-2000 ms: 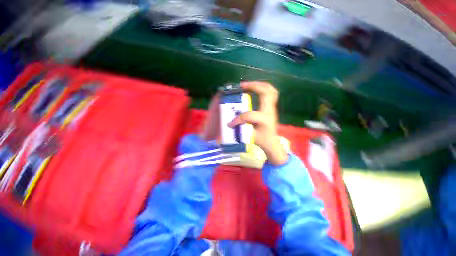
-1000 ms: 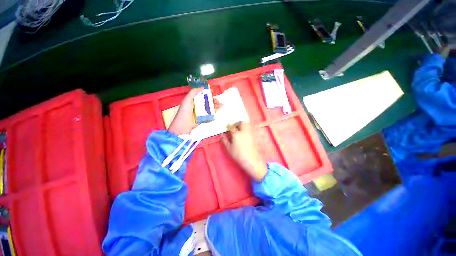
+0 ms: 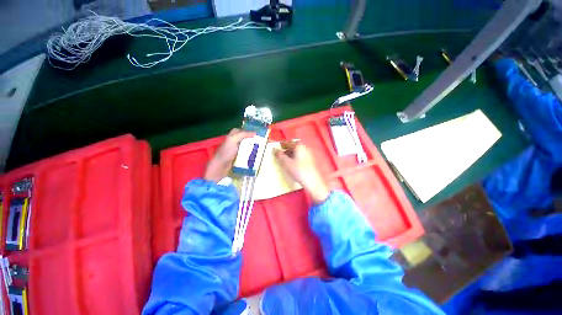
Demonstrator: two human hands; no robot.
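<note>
My left hand (image 3: 225,155) holds a module (image 3: 249,154) by its left side above the front red tray (image 3: 296,231). The module has a white face with a dark strip and a shiny circuit board at its far end. White leads (image 3: 244,212) hang from its near end towards my left sleeve. My right hand (image 3: 297,163) is just right of the module, over the cream sheet (image 3: 274,178), fingers bent; I cannot tell whether it holds anything. A white sample unit (image 3: 346,138) lies in the tray's far right pocket.
Stacked red trays (image 3: 80,227) stand at left, with modules (image 3: 17,221) in their left pockets. Folded cream sheets (image 3: 440,151) lie at right. A green conveyor (image 3: 185,98) carries spaced modules. A cable coil (image 3: 86,42) lies beyond it. A metal bar (image 3: 468,58) slants at right, near another person's blue sleeve (image 3: 530,101).
The view has steadied and shifted. The module's leads, earlier across my left sleeve, now hang straighter towards me. My right hand has moved up, closer to the module's right side.
</note>
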